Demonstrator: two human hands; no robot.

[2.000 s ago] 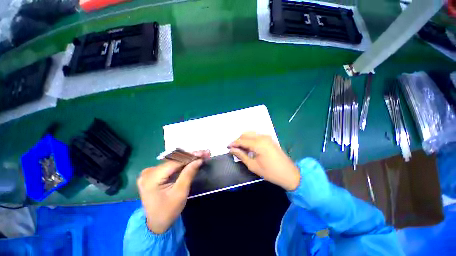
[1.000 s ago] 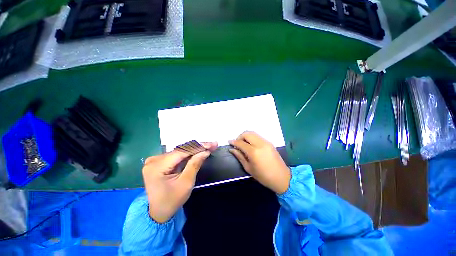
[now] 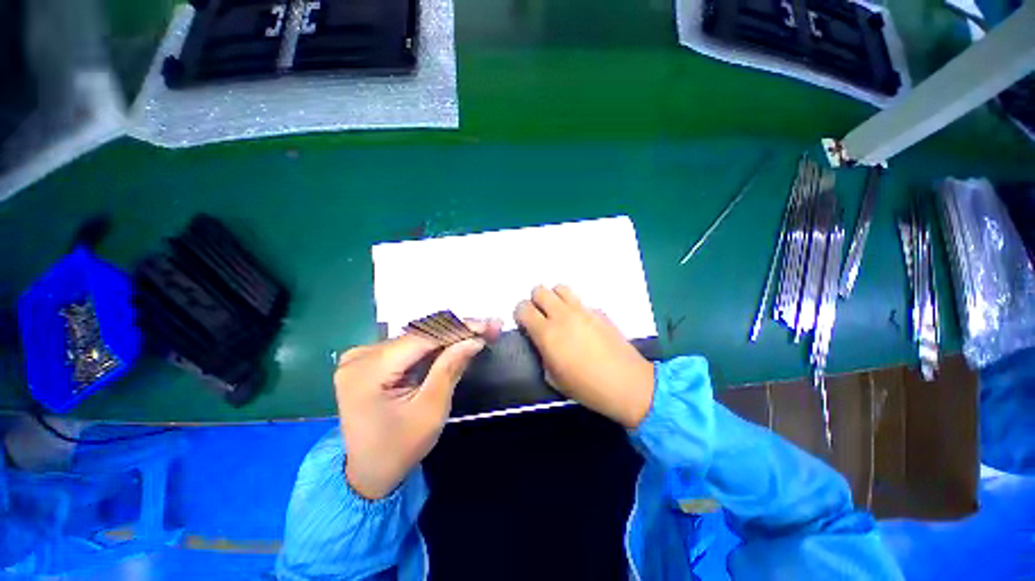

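Observation:
A white work sheet (image 3: 511, 267) with a black lower section lies at the bench's front edge. My left hand (image 3: 397, 409) grips a small fan of thin metal strips (image 3: 443, 329) between thumb and fingers, over the sheet's left part. My right hand (image 3: 585, 358) rests on the black section with its fingers bent down; whether it holds anything under the fingertips is hidden. The two hands are close but apart.
A blue bin (image 3: 77, 329) of small metal parts and a stack of black plastic pieces (image 3: 216, 301) are at left. Metal strips (image 3: 808, 255) and bagged strips (image 3: 985, 272) lie at right. Black housings (image 3: 297, 40) lie on bubble wrap behind. A white post (image 3: 942, 85) stands back right.
The view has shifted, so the far housings sit nearer the upper rim than at first. My right hand's fingers have closed and lie flatter on the black section. My left hand keeps the strips.

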